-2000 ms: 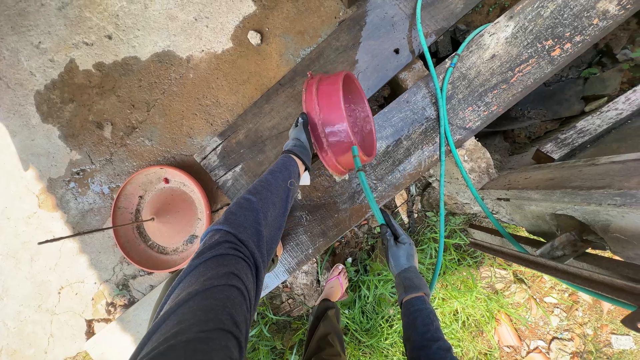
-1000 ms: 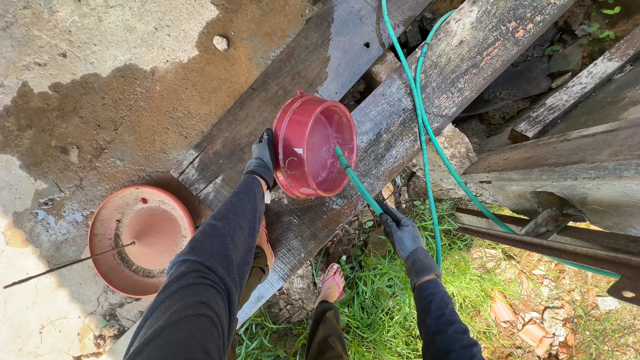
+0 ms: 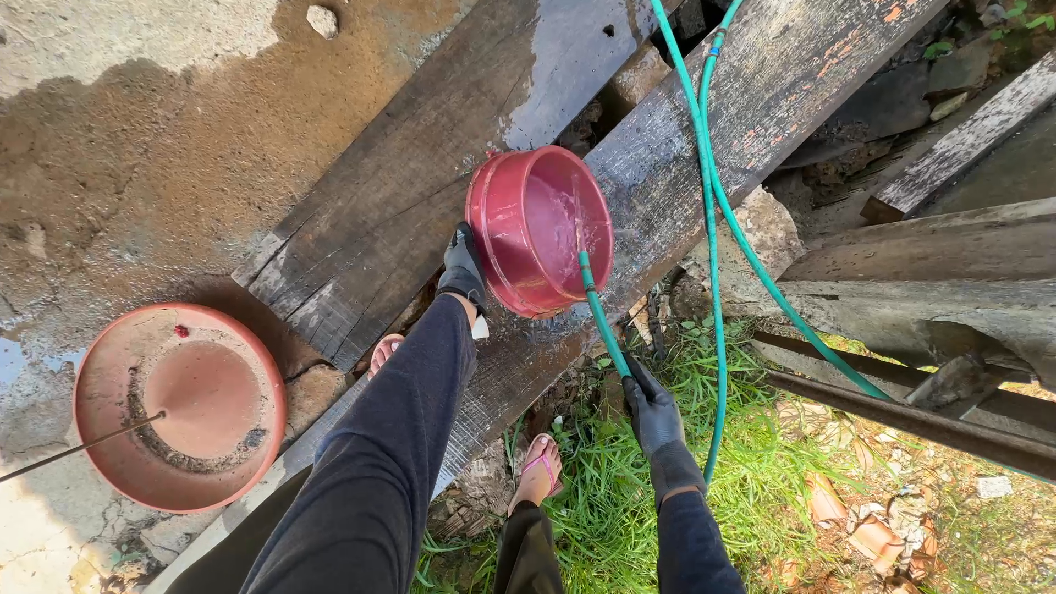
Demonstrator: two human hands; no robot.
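My left hand (image 3: pixel 464 268), in a dark work glove, grips the side of a red plastic tub (image 3: pixel 505 227), which is tilted with its mouth toward the right. In my gloved right hand (image 3: pixel 656 412) is a green garden hose (image 3: pixel 606 326). Water runs from the hose's end into the tub and stirs the water inside. A reddish round dish (image 3: pixel 272 388) with a raised cone in its middle lies at the left, with a thin rod reaching up from the cone. My left fingers are partly hidden behind the tub.
Wet wooden planks (image 3: pixel 396 157) cross the ground diagonally beneath the tub. A stone (image 3: pixel 322 21) lies on wet concrete at the upper left. Loops of hose hang over the planks. Weathered beams (image 3: pixel 924 247) stand at the right, above grass (image 3: pixel 594 528) and broken tile pieces (image 3: pixel 879 540).
The tub has turned slightly in my left hand since the earliest frame, and the water inside shows more. The hose stays in my right hand.
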